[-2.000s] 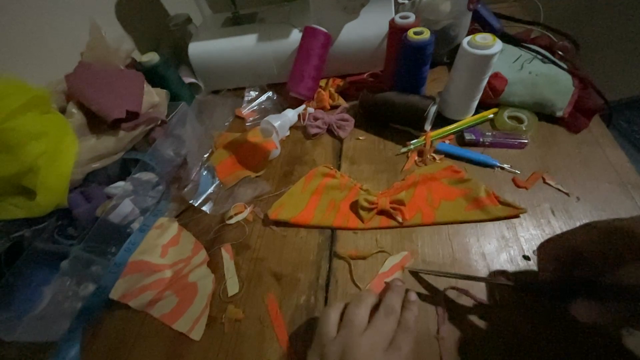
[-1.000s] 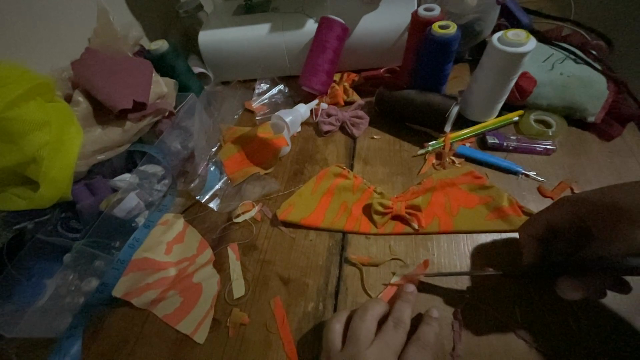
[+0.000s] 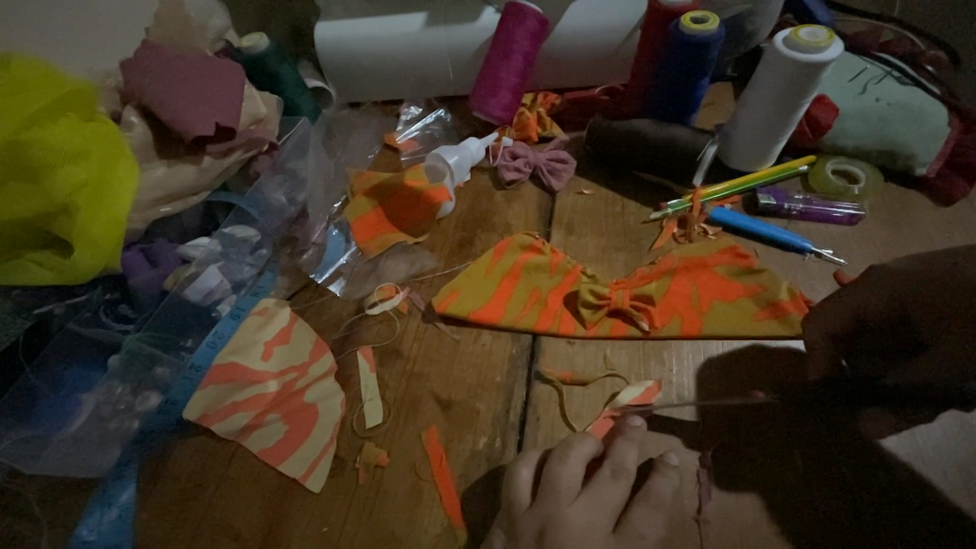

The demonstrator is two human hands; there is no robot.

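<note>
My left hand (image 3: 595, 496) lies on the wooden table at the bottom, its fingertips pressing a small orange and cream fabric strip (image 3: 637, 393). From the right, my right hand (image 3: 884, 343), in deep shadow, holds a thin metal tool (image 3: 717, 402) whose tip reaches the strip; its kind is unclear. Above both lies an orange and mustard fabric piece (image 3: 701, 293) with a bow (image 3: 618, 305) at its middle. A thin cord (image 3: 564, 400) curls beside the strip. To the left are a curved patterned fabric piece (image 3: 267, 389) and narrow scraps (image 3: 444, 476).
Thread spools (image 3: 781, 99) stand at the back before a white machine (image 3: 396, 53). A squeeze bottle (image 3: 457, 168), a pink bow (image 3: 537, 164), pencils (image 3: 740, 187), a purple lighter (image 3: 812, 207) and a blue seam ripper (image 3: 762, 229) lie around. A plastic box (image 3: 91, 412) and measuring tape (image 3: 221, 335) are left.
My right hand has moved in from the right, now beside the bow-trimmed piece's right end. My left fingers stay at the strip, whose upper part has shifted slightly.
</note>
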